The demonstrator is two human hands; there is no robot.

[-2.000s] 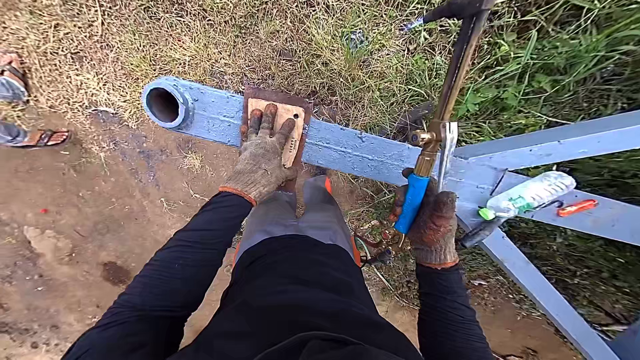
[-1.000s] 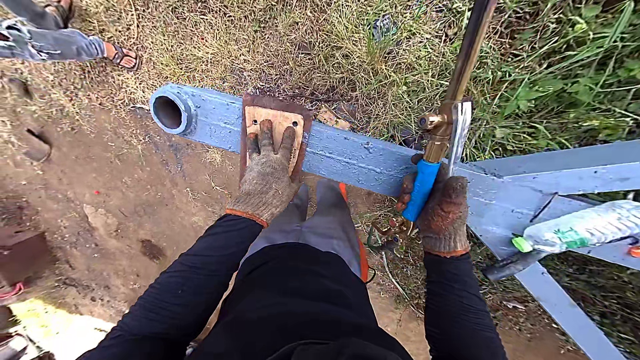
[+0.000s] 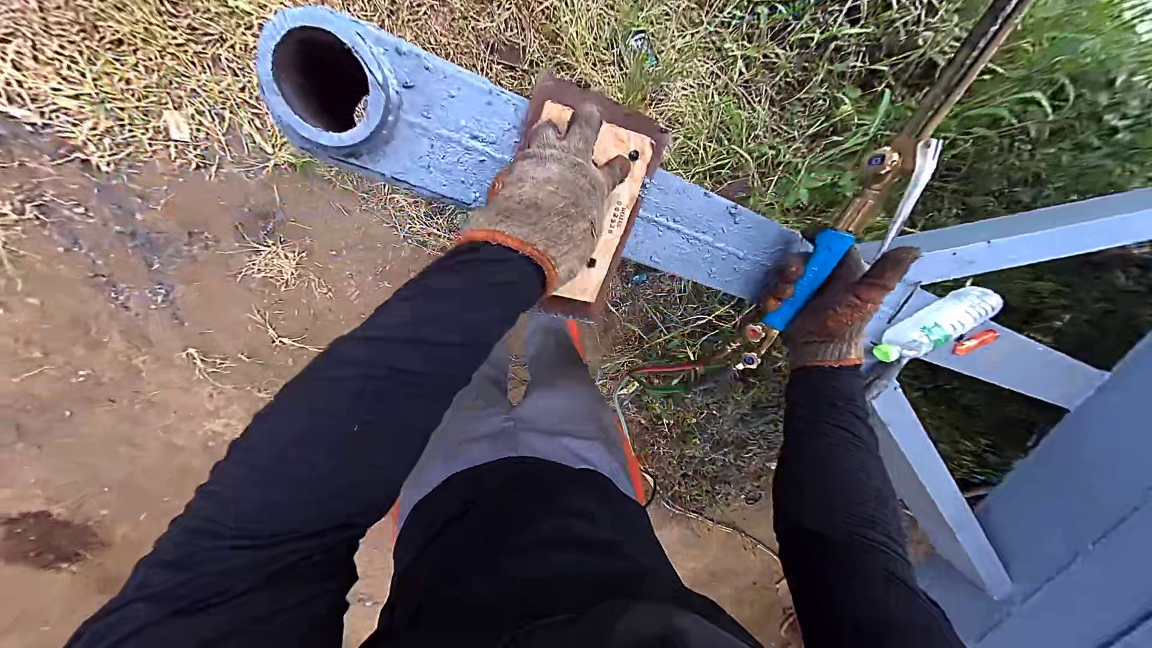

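My left hand, in a worn knit work glove, lies with spread fingers on a thin wooden template with small dark holes. Under the template is a rusty steel plate, lying across a blue-gray painted steel beam that ends in a round pipe collar. My right hand, gloved and stained, grips the blue handle of a brass oxy-fuel cutting torch over the beam. The torch's tubes run toward the upper right, and its tip is out of view.
A plastic bottle with a green cap and a small orange-red tool lie on the frame at right. Welded braces branch off the beam. Red and green hoses hang below the torch, over grass and bare dirt.
The view has shifted and turned, and the other person's legs and sandals at upper left have gone out of view. Both hands keep their places on the template and the torch handle.
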